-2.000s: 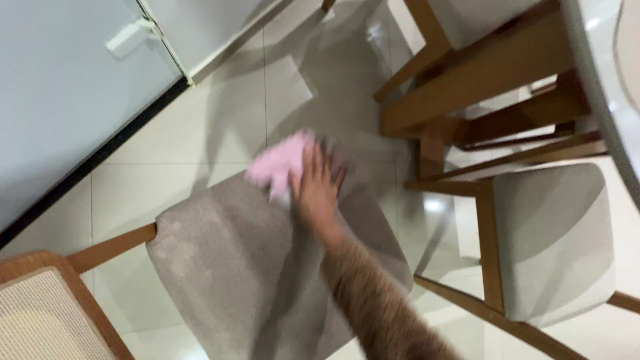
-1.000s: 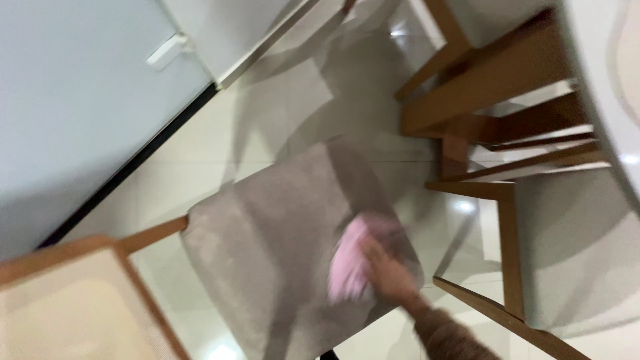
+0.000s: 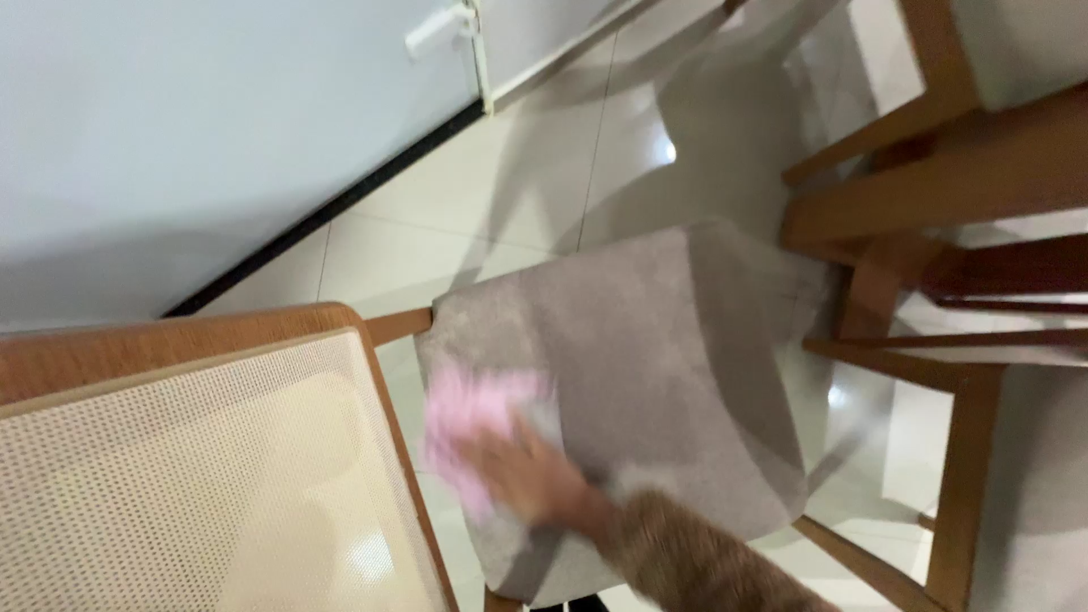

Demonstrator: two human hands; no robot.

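A pink cloth (image 3: pixel 463 425) lies blurred on the grey-brown upholstered chair seat (image 3: pixel 629 340), near the edge beside the backrest. My right hand (image 3: pixel 527 472), in a brown fuzzy sleeve, presses on the cloth with its fingers spread over it. The chair's backrest, a wooden frame with woven mesh (image 3: pixel 212 493), fills the lower left. My left hand is out of view.
Wooden table supports (image 3: pixel 935 178) and another chair with a pale seat (image 3: pixel 1037 484) stand at the right. A pale panel with a black bottom edge (image 3: pixel 340 204) is at the upper left. Glossy tiles (image 3: pixel 544 170) cover the floor.
My right hand and the pink cloth have moved across the seat, from its far edge to the side away from the backrest, and now to the side near the backrest.
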